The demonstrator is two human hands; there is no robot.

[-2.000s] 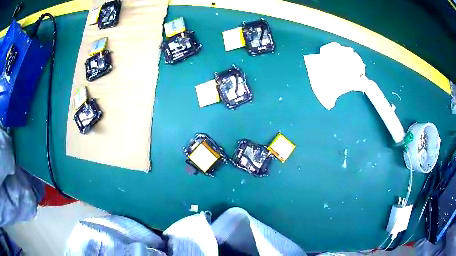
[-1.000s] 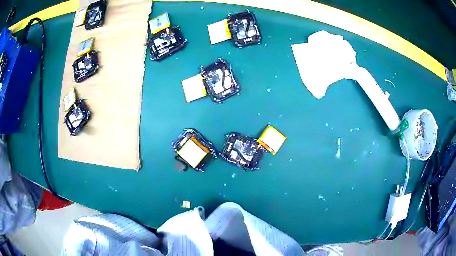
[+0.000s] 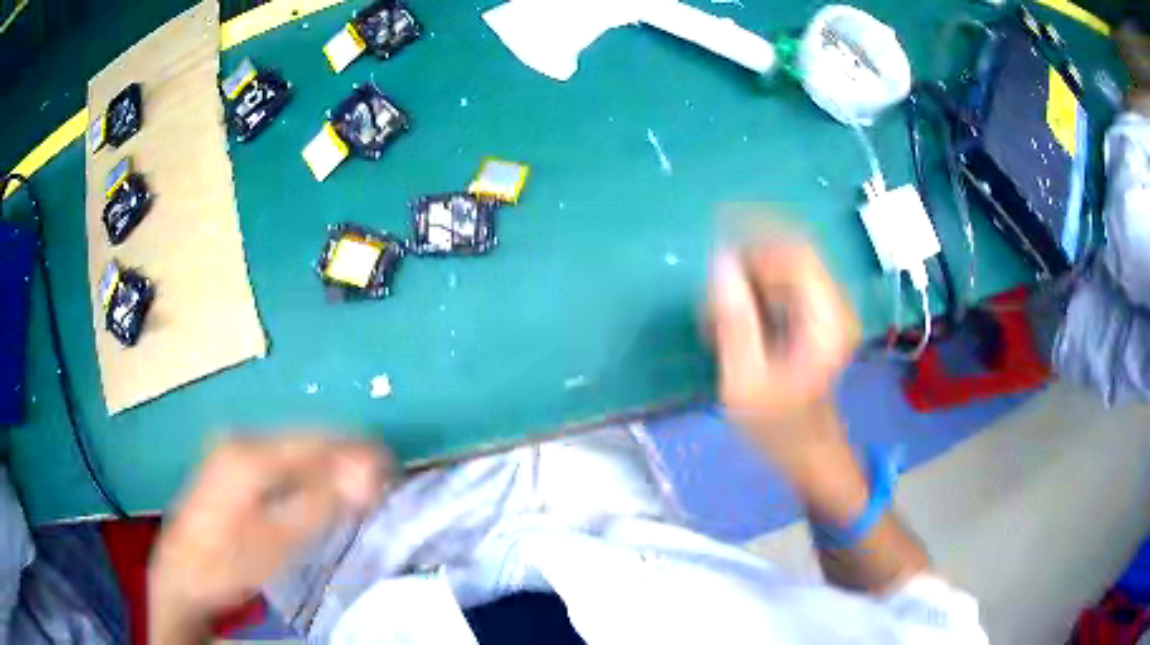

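Observation:
My right hand (image 3: pixel 782 315), blurred, is raised over the mat's front edge at centre right, with a blue wrist strap (image 3: pixel 879 494); its fingers are curled and I see nothing in them. My left hand (image 3: pixel 271 510), also blurred, is low at the front left, fingers bent. Neither hand touches a housing. Two watch housings lie nearest: one with its battery (image 3: pixel 353 262) lying over it, one (image 3: pixel 454 224) with its battery (image 3: pixel 501 180) folded out at upper right. The glue syringe (image 3: pixel 713 32) lies at the back, its green adapter at the white tub (image 3: pixel 858 63).
Several more housings lie on the green mat (image 3: pixel 568 315) at upper left and on the cardboard sheet (image 3: pixel 189 290). A white power adapter (image 3: pixel 900 228) and black box (image 3: pixel 1028 145) are at right. White paper (image 3: pixel 555 28) lies under the syringe's front end. Another person's sleeve (image 3: pixel 1116 315) shows at far right.
Both hands have come into view from the front. The view has swung right and downward, so the bench things appear higher and further left. The housings keep their arrangement.

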